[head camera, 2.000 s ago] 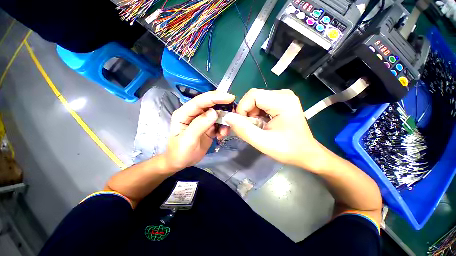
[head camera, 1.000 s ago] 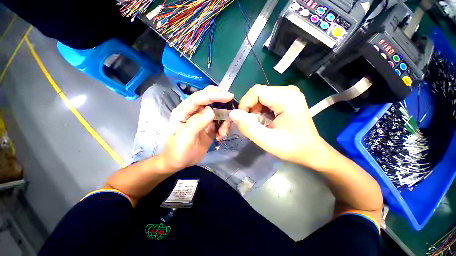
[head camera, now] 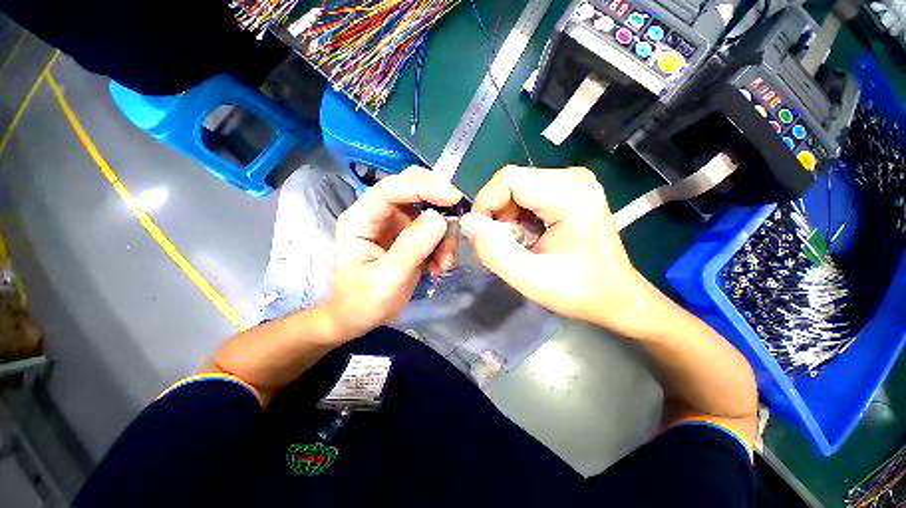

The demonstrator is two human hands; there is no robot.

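My left hand (head camera: 382,248) is shut on a small dark connector housing (head camera: 450,209), mostly hidden by the fingers. My right hand (head camera: 546,233) meets it over my lap, with thumb and fingertips pinched at the connector's right side. A pale tape strip (head camera: 516,231) shows within the curl of my right fingers. A little pale tape also shows between the two thumbs. The wires under the connector are mostly hidden.
Two tape dispensers (head camera: 614,62) stand on the green bench, each with a tape tongue out. A blue parts bin (head camera: 711,288) holds black and white leads at right. A steel ruler (head camera: 487,104) lies beside fanned wire bundles (head camera: 373,50). Blue stools (head camera: 233,149) stand at left.
My left thumb has moved up and right onto the connector's front, and less of the pale tape shows between my hands. My right hand has barely moved.
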